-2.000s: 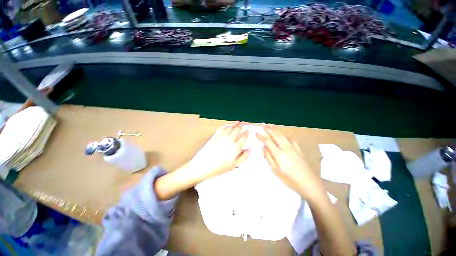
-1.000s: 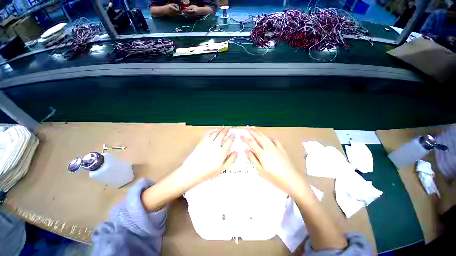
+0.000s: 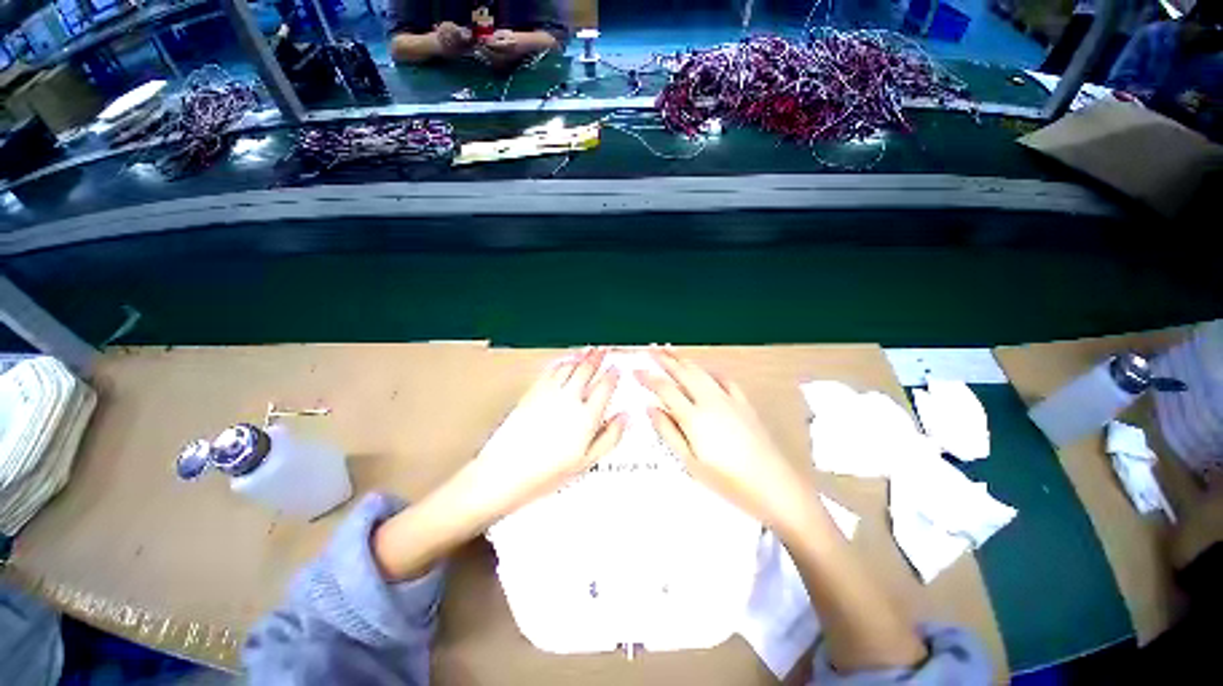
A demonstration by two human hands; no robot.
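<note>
A white, roughly hexagonal plastic housing [image 3: 624, 563] lies flat on the brown cardboard [image 3: 402, 389] in front of me. Two small dark marks and a tiny fitting show near its near edge. Dark printed marks show between my wrists. My left hand [image 3: 557, 418] and my right hand [image 3: 711, 422] both lie flat on its far part, fingers spread, thumbs close together. Neither hand is closed around it. The housing's far edge is mostly hidden under the fingers. A white cloth [image 3: 782, 610] lies partly under the housing's right side, beside my right forearm.
A solvent bottle [image 3: 288, 469] and a small stick tool [image 3: 298, 412] stand and lie left; stacked housings [image 3: 40, 429] are far left. Wipes [image 3: 872, 429] and another bottle [image 3: 1089, 402] are right. Behind are the green conveyor [image 3: 604, 275], wire bundles [image 3: 805, 83] and a person's hands [image 3: 483, 40].
The view has shifted, bringing the person's hands across the line into sight since the oldest frame. My hands stay on the housing's far part, with little visible movement.
</note>
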